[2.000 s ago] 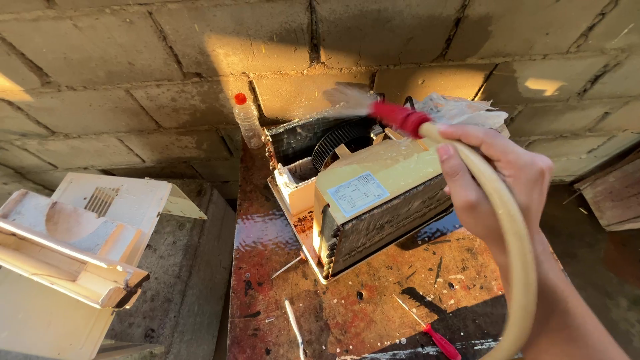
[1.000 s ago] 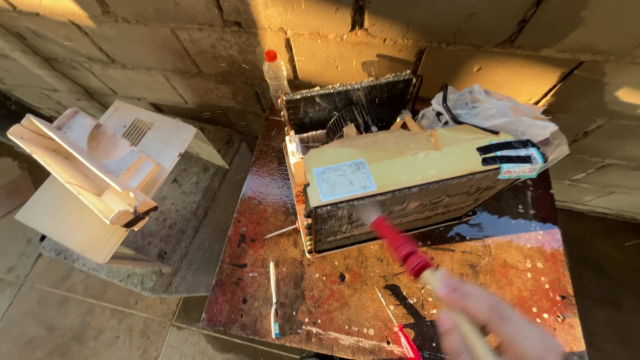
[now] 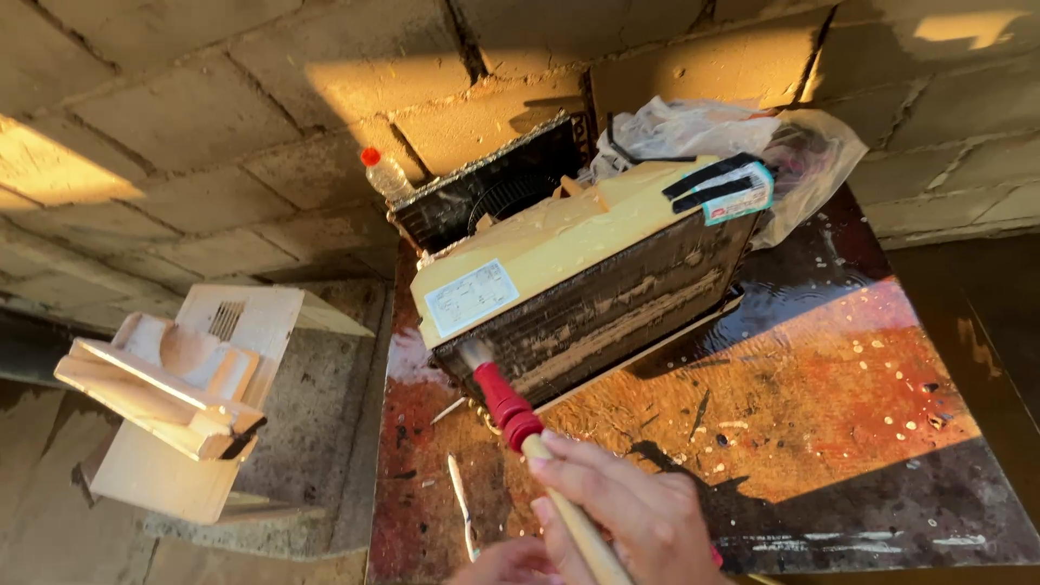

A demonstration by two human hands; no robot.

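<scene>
My right hand (image 3: 630, 504) grips a pale hose (image 3: 581, 532) just behind its red nozzle (image 3: 508, 406). Water leaves the nozzle against the left end of a dark finned coil (image 3: 601, 321), clogged with brown dirt, on the front of an air conditioner unit (image 3: 561, 236). A black blower wheel (image 3: 512, 199) shows behind the unit's cream top. My left hand (image 3: 508, 562) is partly in view at the bottom edge, close to the hose; whether it holds anything cannot be told. Left of it lies a toothbrush (image 3: 461, 500) on the wet wooden table (image 3: 780, 422).
Cream plastic housing parts (image 3: 162, 390) rest on a concrete block (image 3: 296, 431) at the left. A clear bottle with a red cap (image 3: 386, 175) stands by the block wall (image 3: 341, 106). Clear plastic bags (image 3: 699, 130) sit behind the unit's right end.
The nozzle was above the unit's top two seconds ago; it has come down to the coil's front and now points at its left end. My left hand has come into view at the bottom.
</scene>
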